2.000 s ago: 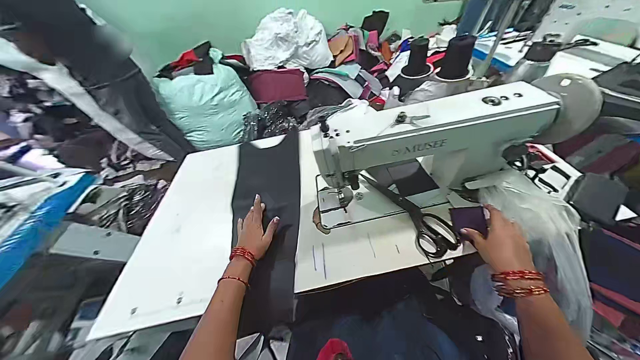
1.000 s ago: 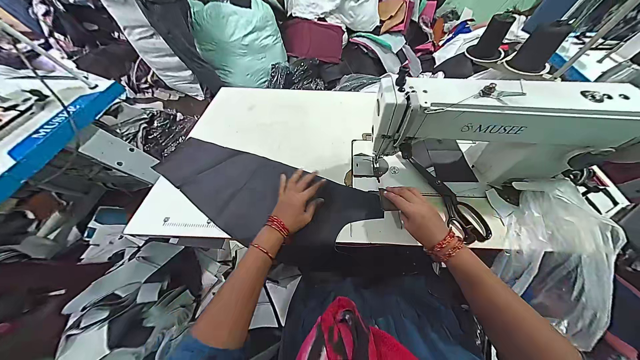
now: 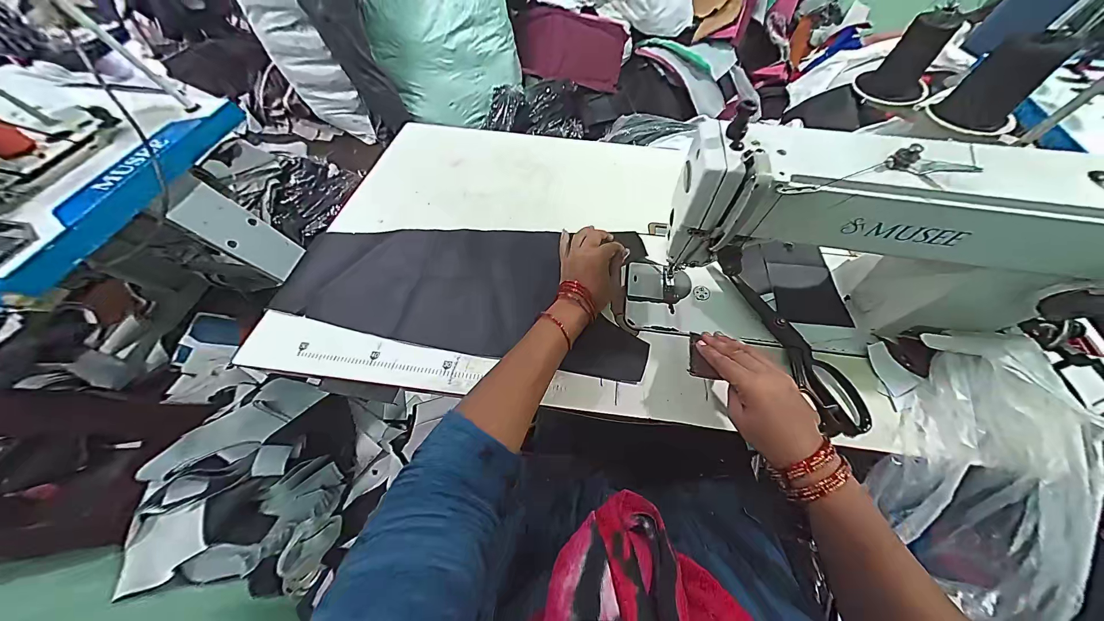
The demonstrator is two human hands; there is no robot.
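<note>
A large dark grey fabric panel [image 3: 431, 285] lies across the white sewing table [image 3: 517, 177], left of the Musee sewing machine [image 3: 897, 198]. My left hand [image 3: 591, 272] grips the panel's right part with bent fingers, just left of the needle plate [image 3: 647, 283]. My right hand [image 3: 763, 397] rests at the table's front with its fingertips on a small dark fabric piece [image 3: 705, 358], which is apart from the panel. Black-handled scissors [image 3: 806, 366] lie right of the needle, beyond my right hand. Another dark fabric piece [image 3: 798, 285] lies under the machine arm.
Two black thread cones [image 3: 910, 60] stand behind the machine. Clear plastic [image 3: 992, 483] hangs at the table's right. Fabric scraps [image 3: 267, 483] are heaped below on the left, near another machine's blue-edged table [image 3: 129, 181]. Stuffed bags [image 3: 440, 60] lie behind.
The panel, its narrow end near the needle a second ago, now lies further left and turned. My left hand has closed on its right part. My right hand has moved back from the needle toward the table's front edge.
</note>
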